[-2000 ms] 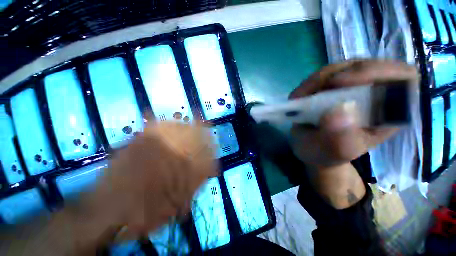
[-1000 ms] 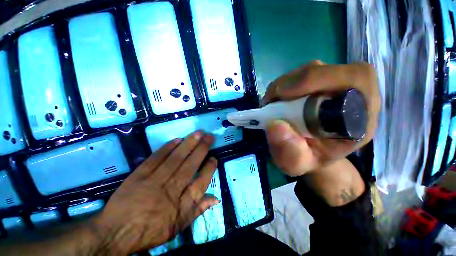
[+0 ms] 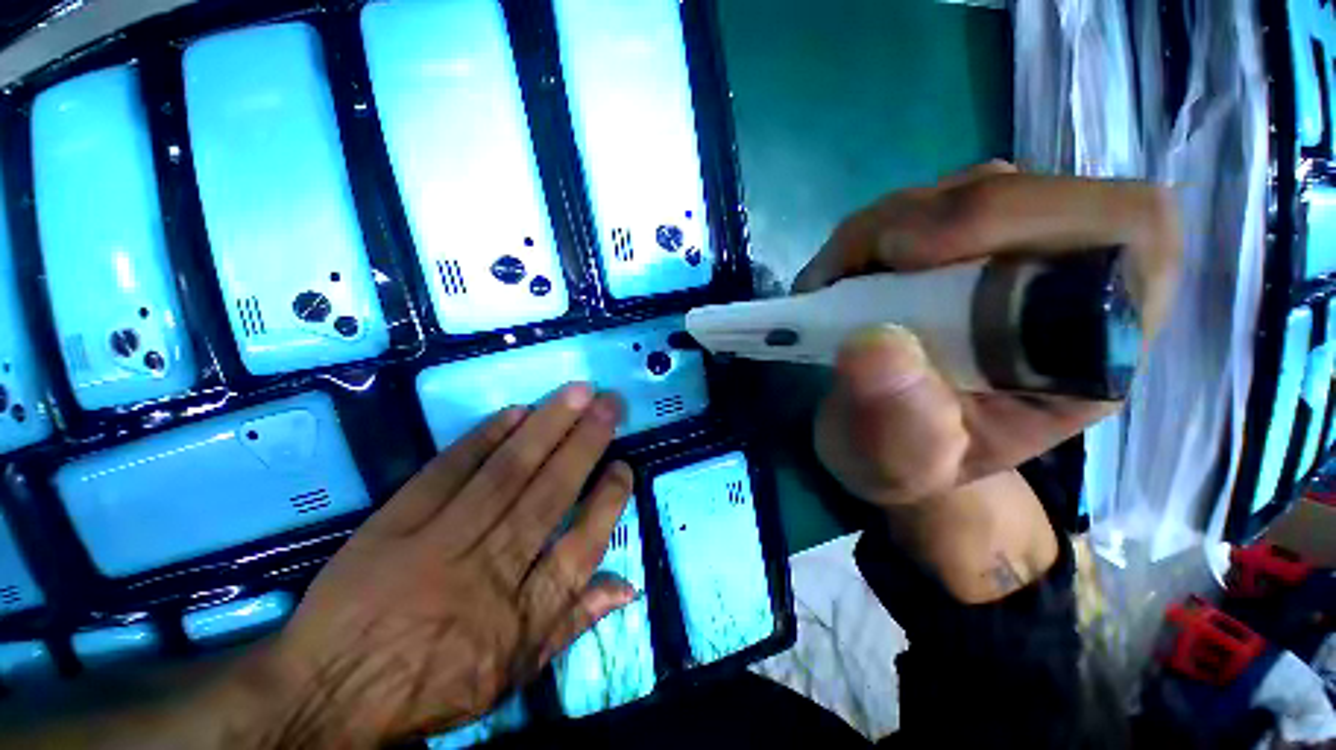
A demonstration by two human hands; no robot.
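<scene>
Light-blue phone back covers lie in the pockets of a shiny black blister tray. My left hand rests flat, its fingertips on a sideways cover in the middle row. My right hand holds a white pen-type tool with a dark rear end. The tool's tip is at the right end of that cover, beside a black dot; contact cannot be told. The upright covers in the upper row show black circles near their lower ends. A sideways cover at the left shows only a tiny dot and line marks.
The dark-green mat lies right of the tray. Clear-white plastic film hangs or lies beyond it. Another tray of blue covers is at the far right edge. Red objects show at the lower right.
My left hand has come down onto the middle-row cover. My right hand brought the tool to its right end, then moved slightly right. A large black circle now shows there, where one second ago the tip was.
</scene>
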